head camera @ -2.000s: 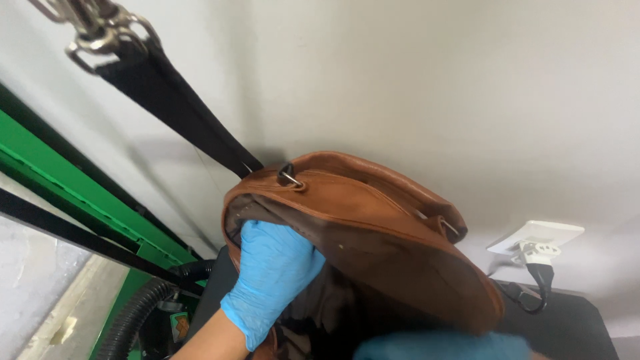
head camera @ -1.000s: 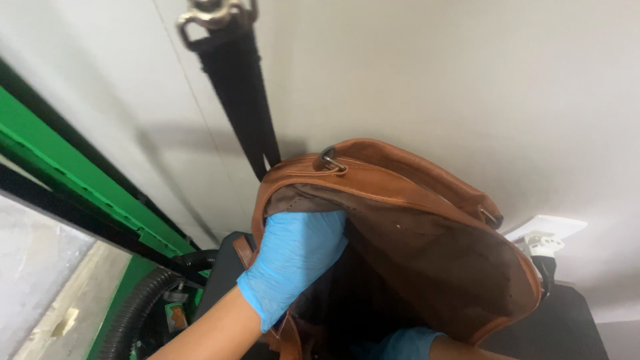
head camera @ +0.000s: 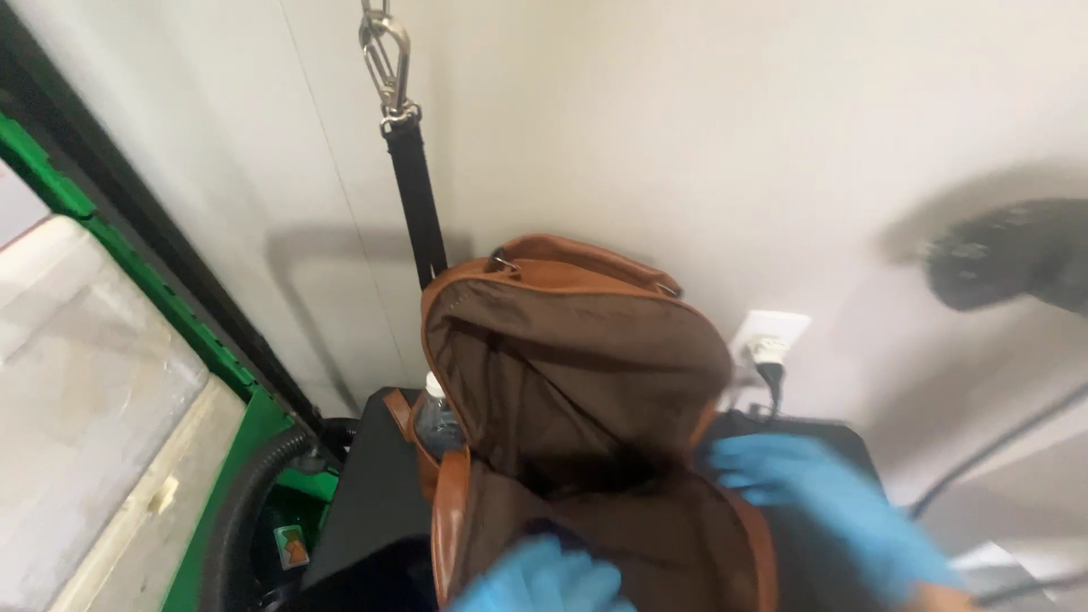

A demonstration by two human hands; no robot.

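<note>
A brown leather-look bag (head camera: 586, 382) stands wide open on a black surface (head camera: 374, 501) against the wall, its dark brown lining showing. My left hand (head camera: 544, 582), in a blue glove, is blurred at the bottom edge, over the bag's front opening; whether it grips anything is hidden. At the bag's right side is my right hand (head camera: 816, 501), also blue-gloved and blurred, its fingers close to the bag's edge; its hold cannot be told. A clear bottle with a white cap (head camera: 438, 421) sits in the bag's left side pocket. The depth of the bag is dark.
A black strap (head camera: 415, 195) with a metal snap hook (head camera: 387, 64) hangs behind the bag. The wall has an outlet with a plug (head camera: 769, 344). A green frame (head camera: 204, 527) and black corrugated hose (head camera: 234, 518) are at left, a blurred dark object (head camera: 1011, 251) at right.
My left hand has come out from the bag's upper left interior to its front. My right hand has moved out to the bag's right side. The bag's mouth gapes wider, and the side-pocket bottle now shows.
</note>
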